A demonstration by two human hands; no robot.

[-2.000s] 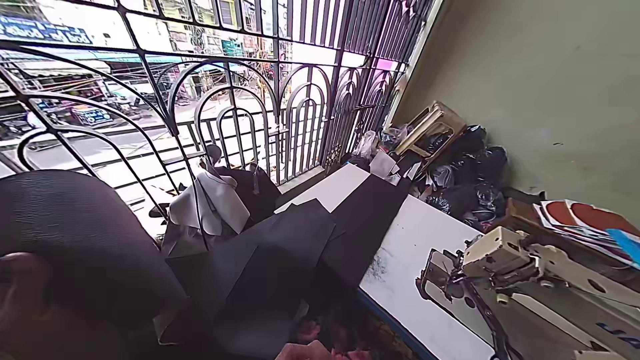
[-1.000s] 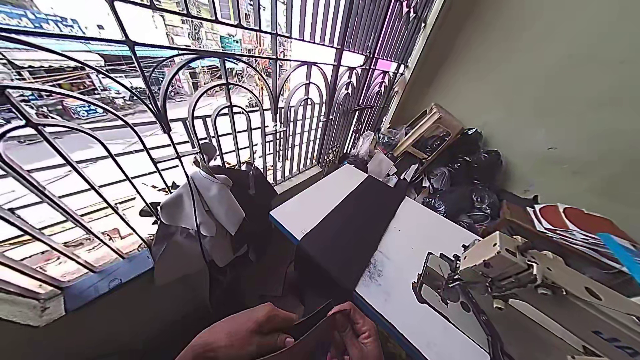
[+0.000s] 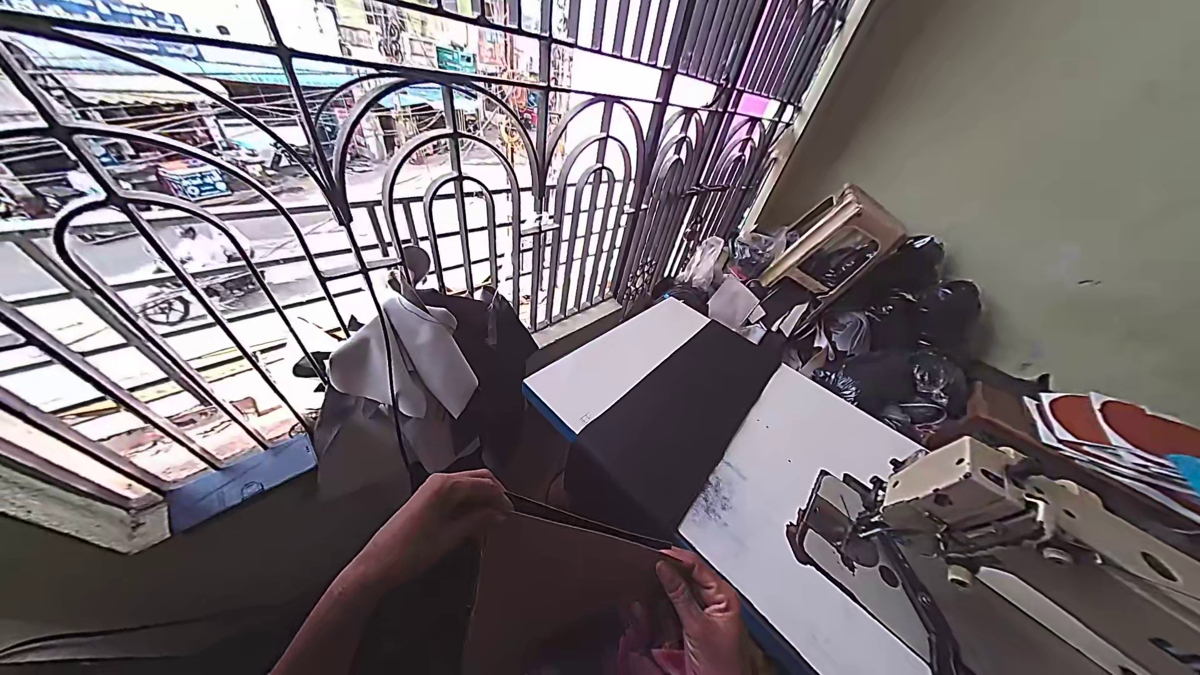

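My left hand (image 3: 459,506) pinches the upper left corner of a dark brown sheet, leather-like (image 3: 562,586), at the bottom middle of the head view. The sheet's right corner is between the thumb and fingers of my right hand (image 3: 698,600). Along the top edge two layers show, slightly apart. Beyond my hands a strip of black material (image 3: 675,422) lies across a white table (image 3: 797,441) and hangs over its near edge. The sewing machine (image 3: 975,497) stands to the right of my right hand. The lower part of the sheet is in shadow.
Grey and black material (image 3: 412,356) is heaped by the metal window grille (image 3: 450,136) at left. Behind the table are black plastic bags (image 3: 891,366) and a tipped beige stool (image 3: 844,234). Reddish-brown and white cut pieces (image 3: 1116,427) lie at the right.
The large black sheets in front of the table two seconds ago are out of view. Both hands have come into clear sight, and the brown sheet is now spread and raised between them.
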